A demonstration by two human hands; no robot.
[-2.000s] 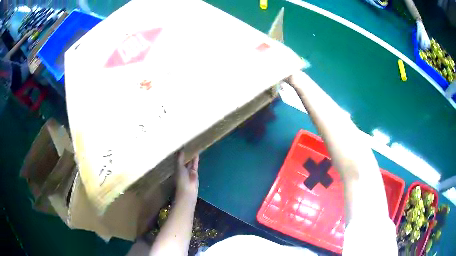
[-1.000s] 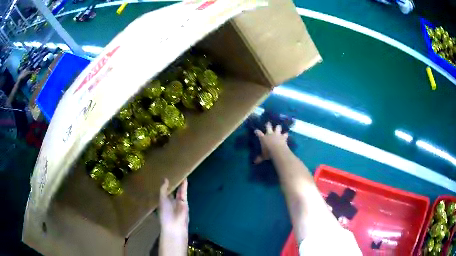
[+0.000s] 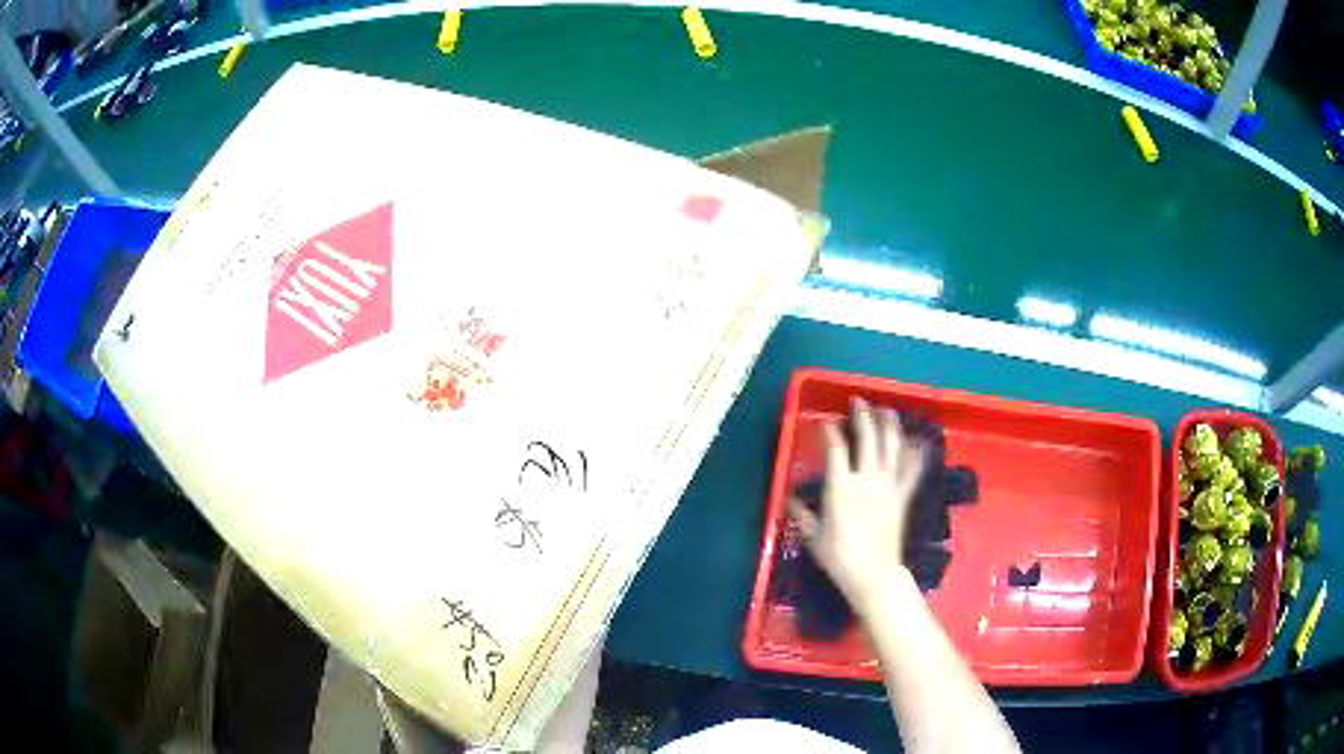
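A large cardboard carton [image 3: 487,309] with a red diamond print lies tilted over the bench at left, its opening out of sight. My left hand is hidden behind the carton's lower edge; only part of the forearm shows. My right hand [image 3: 867,501] is spread, palm down, over dark foam liners [image 3: 932,516] at the left side of the large red tray [image 3: 1061,672]. Its fingers are apart and overlap the foam; I cannot tell whether it grips any. A small dark foam piece [image 3: 1024,575] lies further right in the tray.
A small red basket [image 3: 1184,589] heaped with gold grilles [image 3: 1216,516] stands right of the tray. A yellow pen-like cylinder [image 3: 1310,622] lies beside it. Blue trays [image 3: 89,295] stand at left and across the green belt. Brown carton flaps [image 3: 140,633] are at lower left. Grey posts rise at both sides.
The carton has turned so its opening and grilles no longer show. My right hand has moved from the dark foam pile on the bench into the red tray, where more foam now lies.
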